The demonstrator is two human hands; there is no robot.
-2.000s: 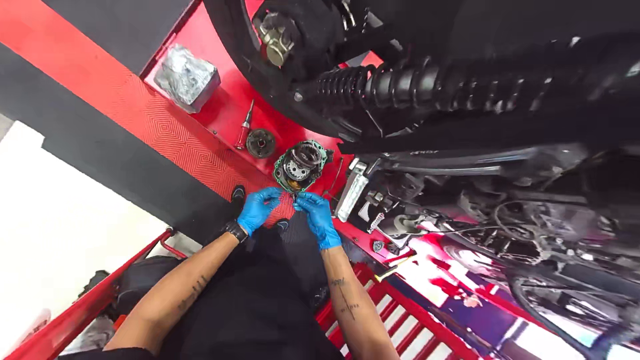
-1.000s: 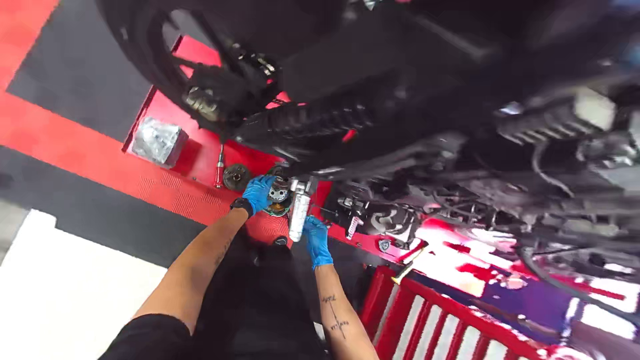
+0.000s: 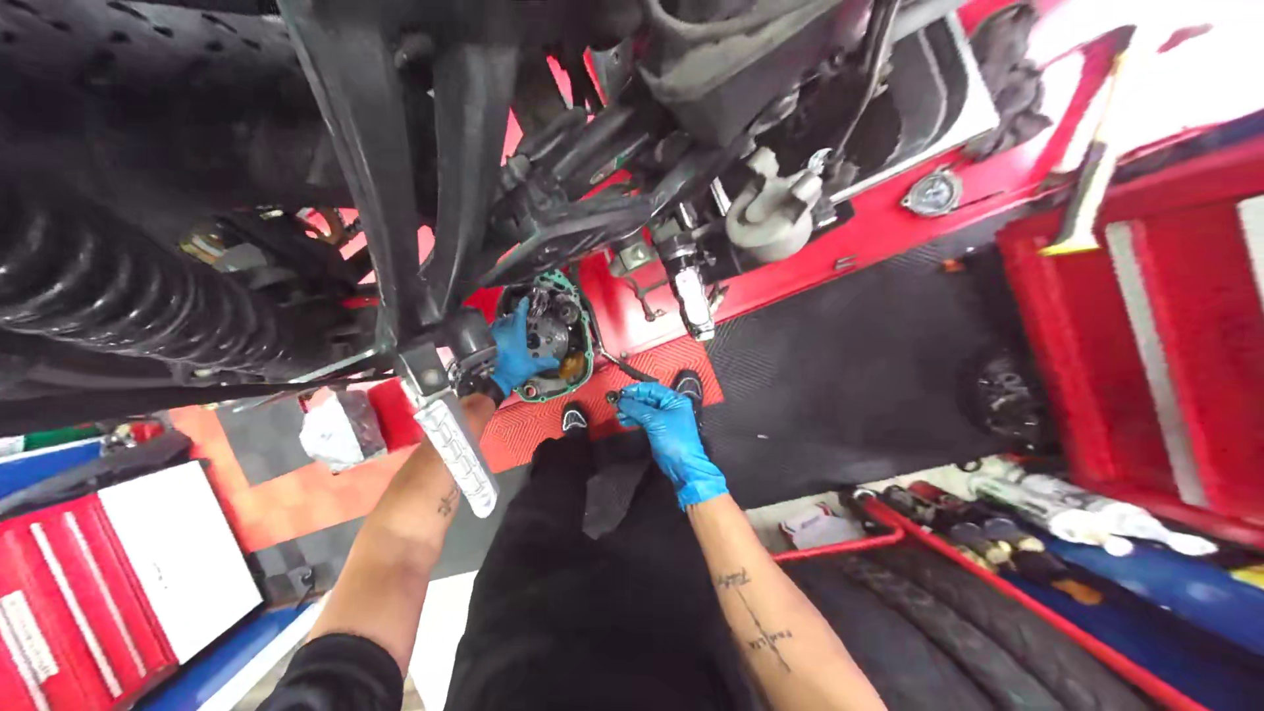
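My left hand, in a blue glove, rests on the open engine cover, which has a green gasket edge and round metal parts inside. Its fingers lie on a round metal part; whether they grip it I cannot tell. Lower right of the cover, my right hand, also gloved in blue, pinches a small dark round part between its fingertips. A motorcycle footpeg with a silver tread hangs beside my left forearm and partly hides it.
The motorcycle's frame and coil spring fill the upper left. A second footpeg juts out above my right hand. On the red lift lies a round metal part; a hammer is farther right. A plastic-wrapped item sits at left.
The view has shifted greatly along the motorcycle. My left hand has gone from beside my right hand, two seconds ago, onto the engine cover.
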